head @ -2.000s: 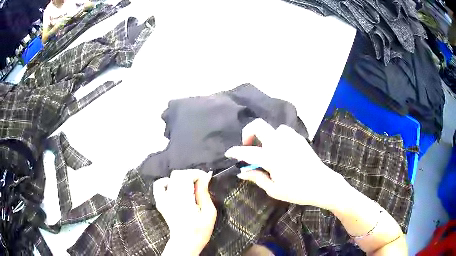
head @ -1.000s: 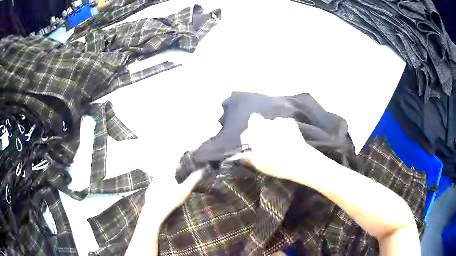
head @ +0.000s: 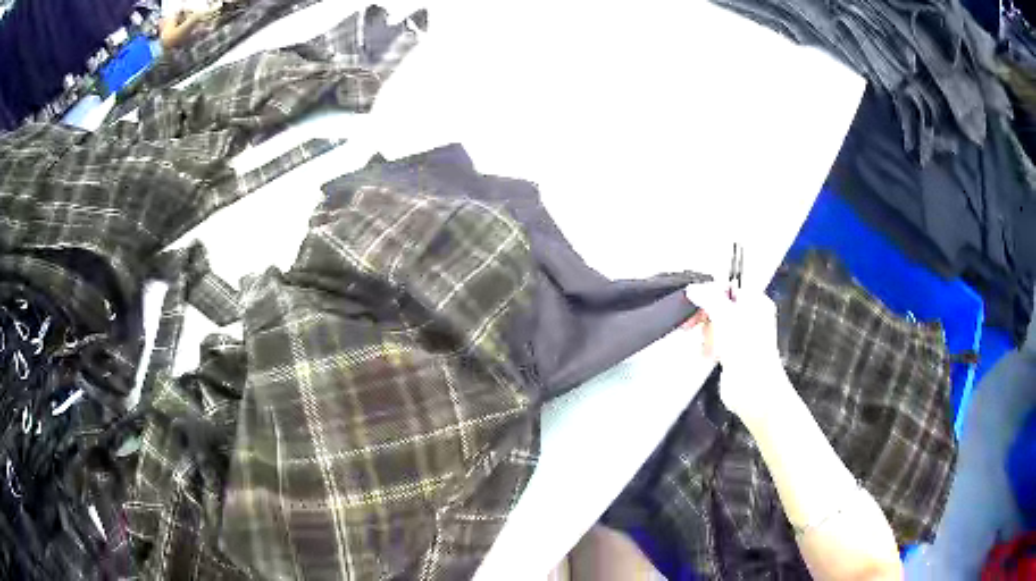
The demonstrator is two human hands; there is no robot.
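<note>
The plaid garment [head: 364, 420], dark olive-brown with cream lines, lies spread over the table in front of me. Its dark grey lining [head: 602, 335] shows beyond its top edge and stretches right to a narrow end. My right hand [head: 736, 340] pinches that end near the table's right edge. Thin dark blades of thread snips [head: 736, 268] stick up from the same hand. My left hand is not visible.
More plaid garments [head: 80, 193] lie at left, above a dark heap with white loops [head: 46, 386]. A plaid piece [head: 869, 397] hangs over the blue bin [head: 897, 255] at right. Grey pieces [head: 875, 57] lie at far right. The white table [head: 636, 148] runs between.
My right hand has moved right and drawn the lining out with it. The plaid now lies spread over the left-centre, and my left hand has gone from sight. The view has shifted.
</note>
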